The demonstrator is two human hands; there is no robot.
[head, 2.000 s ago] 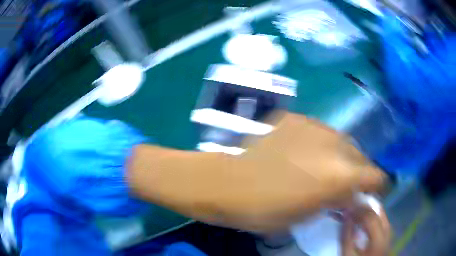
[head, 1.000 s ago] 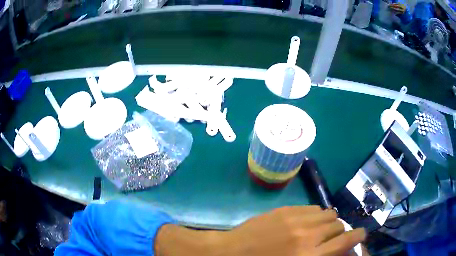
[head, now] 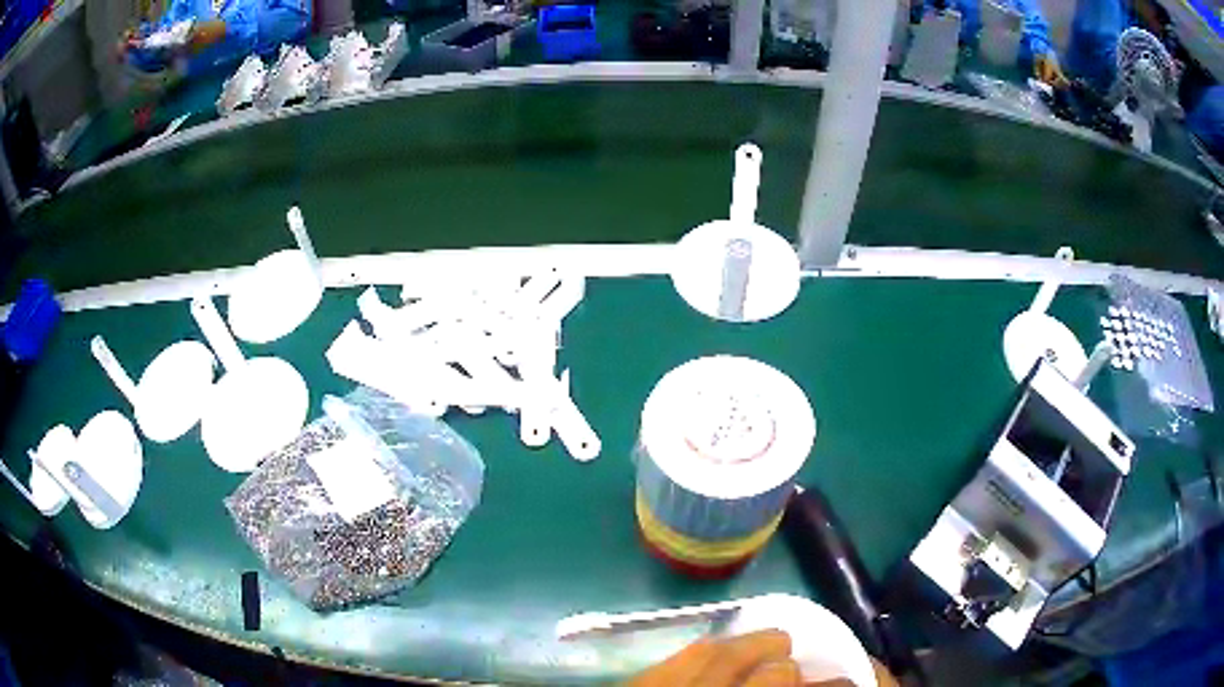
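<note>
A white round plate with a white arm pointing left is at the bottom edge. My left hand grips it, cut off by the frame; its fingers lie over the plate. A sliver of skin at the plate's right edge seems to be my right hand; its grip is hidden. The support drum stands upright just beyond, its white top bare. The black electric screwdriver lies right of the drum, its lower end near the plate.
The screw feeder stands right. A bag of screws and a pile of loose white arms lie left. Several plate-and-arm assemblies are at far left; another is behind the drum. A sheet of pale dots lies far right. People work beyond the bench.
The view has swung up and steadied, so the bench things sit lower. My left hand is lower in view, its sleeve out of frame. The held plate and its arm now show more clearly.
</note>
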